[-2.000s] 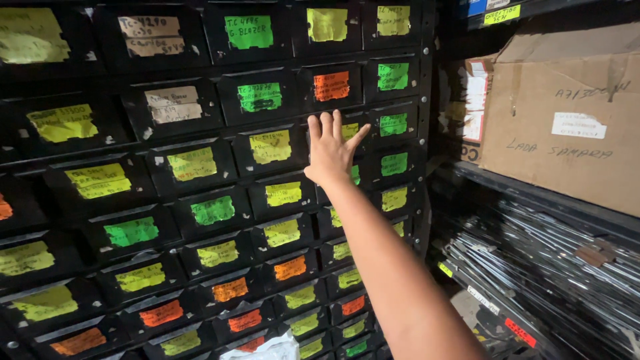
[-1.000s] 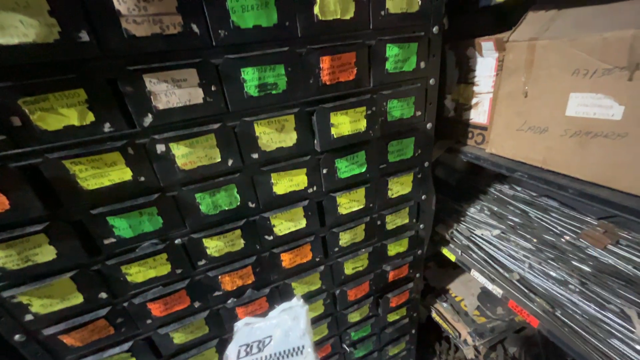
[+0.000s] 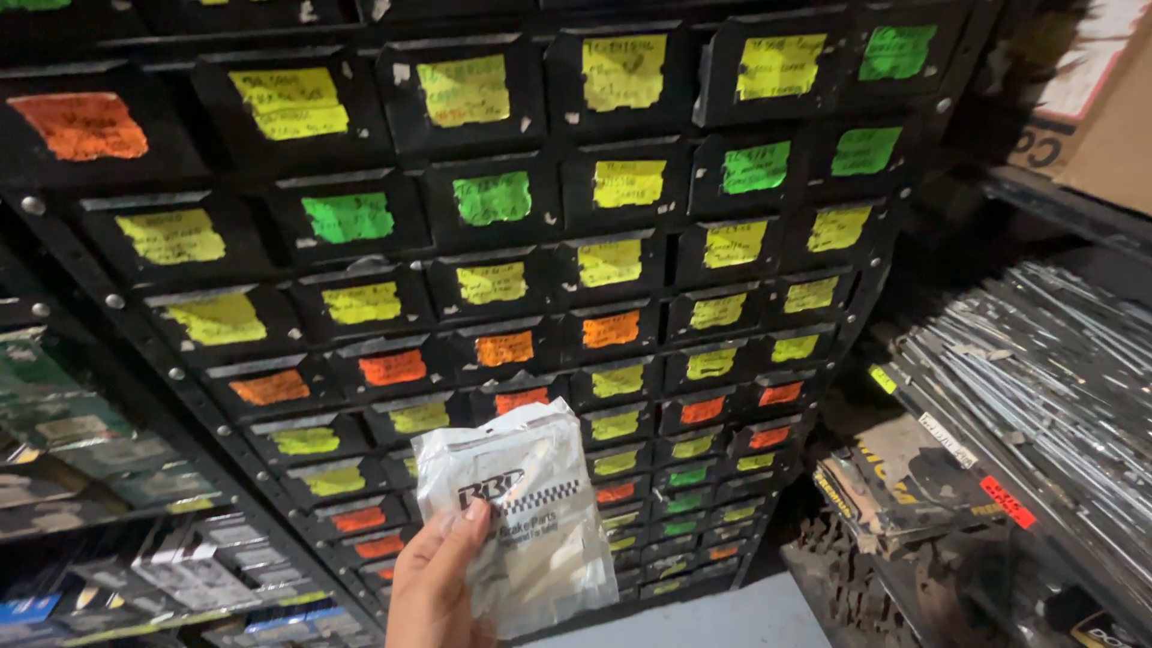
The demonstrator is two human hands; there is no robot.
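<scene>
My left hand [image 3: 441, 571] comes up from the bottom edge, its thumb pressed on the front of a clear and white plastic packet of brake parts [image 3: 531, 531]. The packet bears printed writing and a checkered strip, and what lies inside is hard to make out. Behind it stands a tall black cabinet of small drawers [image 3: 630, 216], each with a handwritten yellow, green or orange label. One drawer [image 3: 765, 67] in the upper right sits slightly askew. My right hand is out of view.
At right, a shelf holds many thin metal rods [image 3: 1035, 333], with a cardboard box [image 3: 1111, 135] above and a worn carton [image 3: 909, 477] below. Boxed goods fill the left shelves [image 3: 198, 558]. A pale flat surface [image 3: 702, 621] lies at the bottom.
A hand spread against the drawers two seconds ago is gone from view. The packet, earlier only partly visible at the bottom, now shows with my left hand on it. The view has tilted down.
</scene>
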